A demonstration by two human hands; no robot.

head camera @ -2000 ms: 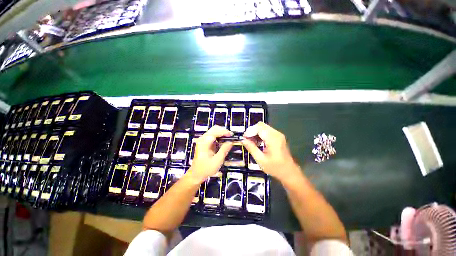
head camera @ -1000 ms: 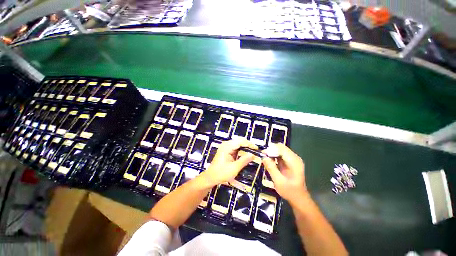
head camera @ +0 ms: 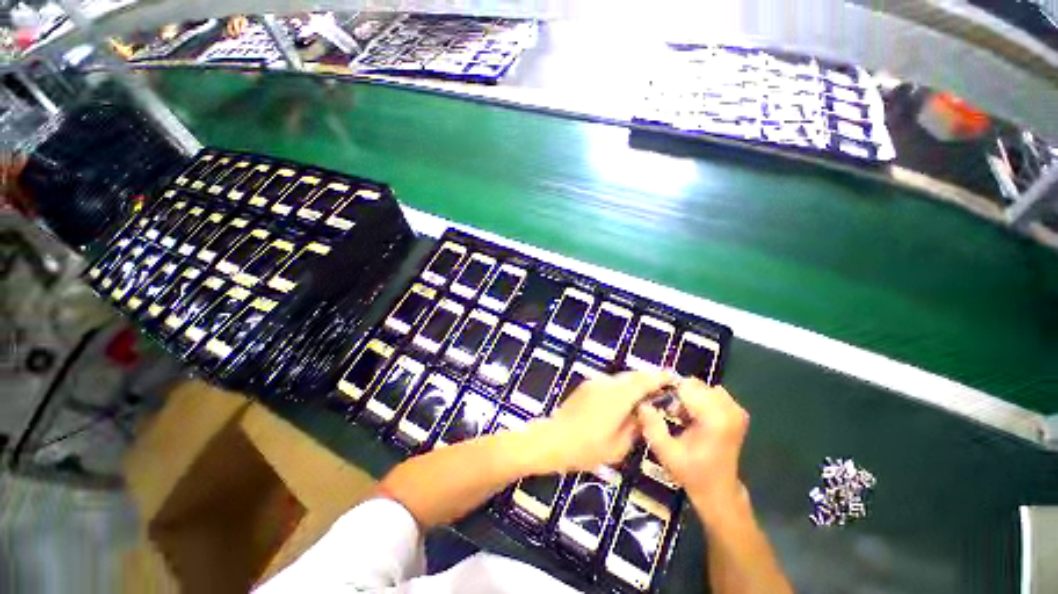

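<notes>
A black tray [head camera: 528, 304] with three rows of pockets lies in front of me, most pockets holding dark screen units with white or gold ends. My left hand [head camera: 606, 420] and my right hand [head camera: 700, 432] meet above the tray's right part. Their fingertips pinch a small dark item [head camera: 665, 401], likely the edge of a display unit, mostly hidden by the fingers. One pocket in the back row shows no screen. A loose pile of small silvery and white parts [head camera: 841, 491] lies right of the tray.
A thick stack of filled trays [head camera: 369, 238] stands at left, with an open cardboard box [head camera: 215, 487] below it. A green conveyor belt [head camera: 487, 157] runs behind the white rail. More trays [head camera: 766, 102] lie beyond it. A pale flat sheet [head camera: 1041, 545] is cut off at right.
The view has turned left, so tray and pile appear lower and further right. The hands stay together above the tray, the fingers now closed more tightly around the item. The fan has left the view.
</notes>
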